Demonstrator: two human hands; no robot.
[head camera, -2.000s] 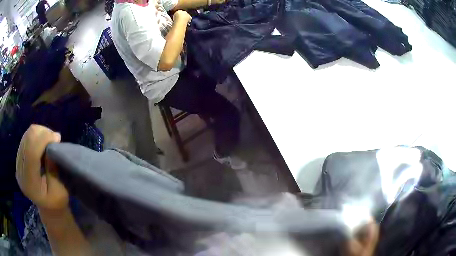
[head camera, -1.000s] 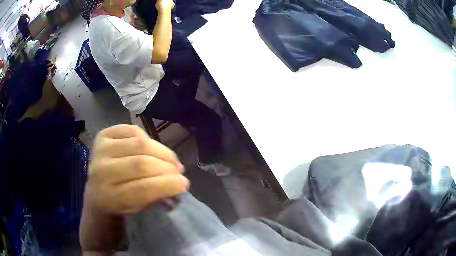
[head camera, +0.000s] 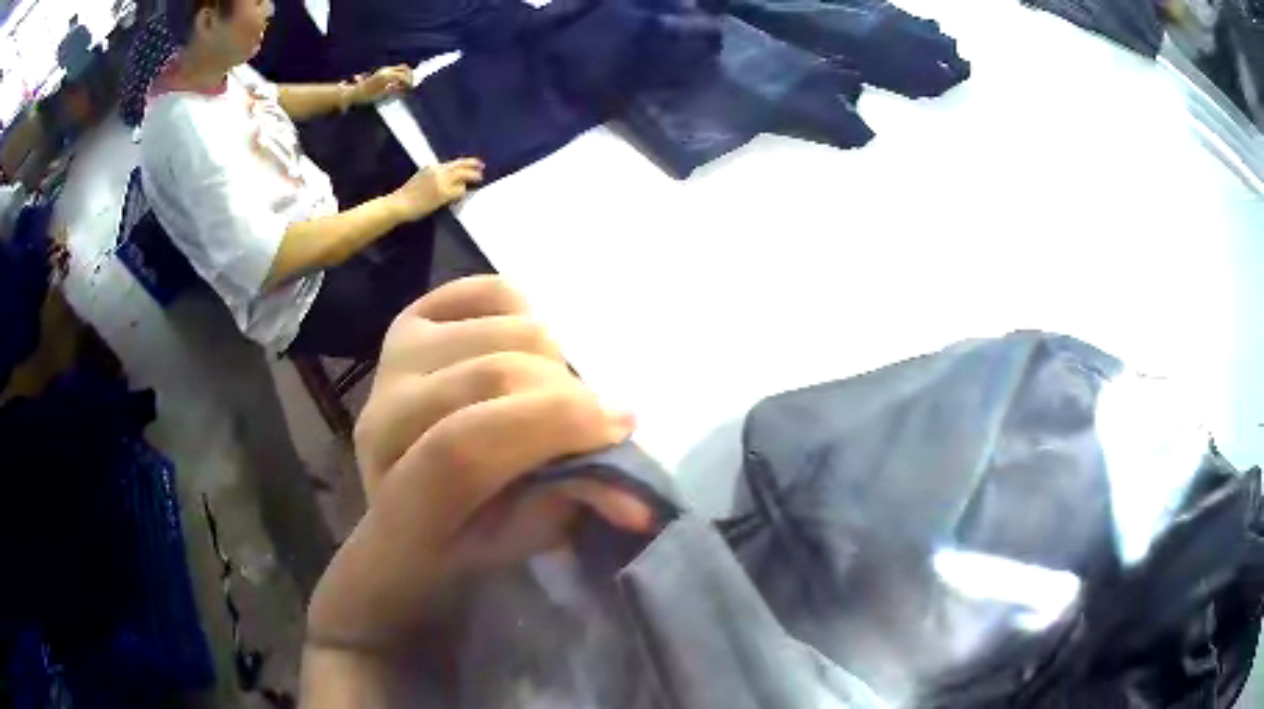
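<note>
My left hand (head camera: 478, 429) is closed on an edge of the grey garment, low in the middle of the view. The gripped cloth hangs from it towards the lower edge of the picture. The rest of the grey garment (head camera: 887, 485) lies bunched on the white table at the lower right, with bright glare on its shiny folds. My right hand is not in view.
A person (head camera: 229, 194) in a white top sits at the table's left side, with both hands at navy garments (head camera: 555, 83). The white table (head camera: 832, 249) spans the right. Blue crates (head camera: 153, 249) and dark cloth (head camera: 83, 485) are at the left.
My left hand has moved right and up with the cloth edge. My right hand, partly seen two seconds ago, is out of view. The seated person's hands have moved onto the navy cloth.
</note>
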